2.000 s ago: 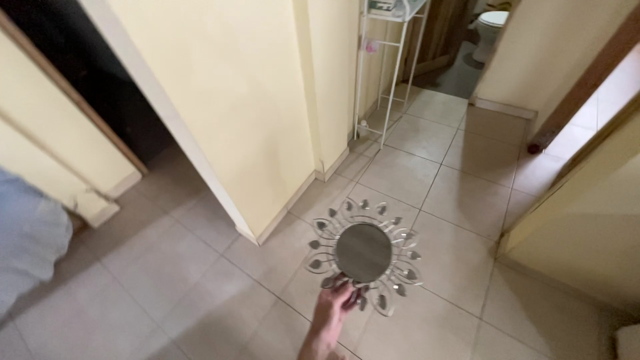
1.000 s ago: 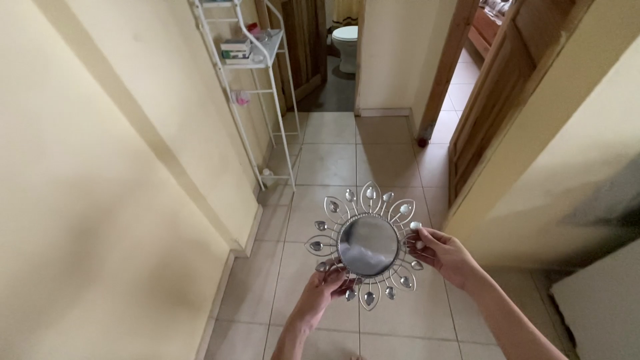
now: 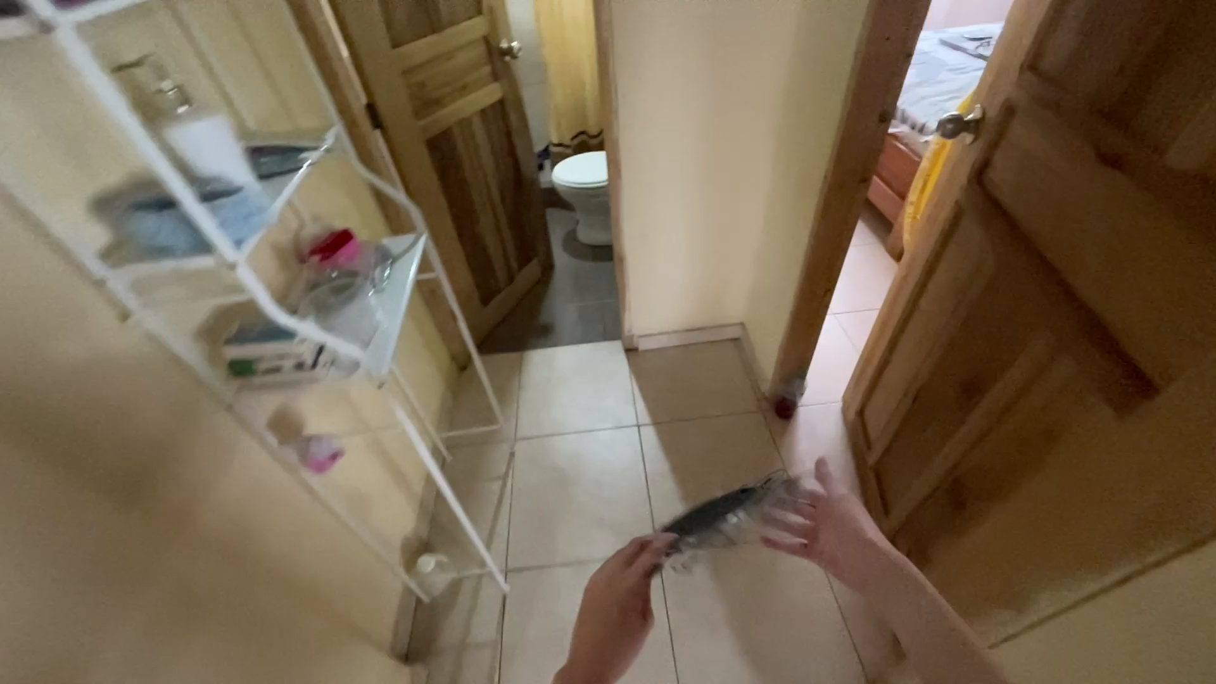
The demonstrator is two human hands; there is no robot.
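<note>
A round mirror with a metal petal frame [image 3: 719, 518] is tilted nearly edge-on over the tiled floor, its outline blurred. My left hand [image 3: 622, 589] grips its near left edge between thumb and fingers. At its right end is my right hand [image 3: 819, 522], fingers spread; whether they touch the frame cannot be told through the blur.
At left a white metal shelf rack [image 3: 394, 313] holds a pump bottle [image 3: 204, 138], boxes and small items. A wooden door [image 3: 465, 142] stands open by a toilet [image 3: 587, 185]. Another wooden door [image 3: 1035, 313] is on the right, beside a bed [image 3: 940, 81].
The mirror has turned from facing me to nearly edge-on. My right hand, out of view at first, then pinching the frame, now has spread fingers. The view has moved forward along the hallway.
</note>
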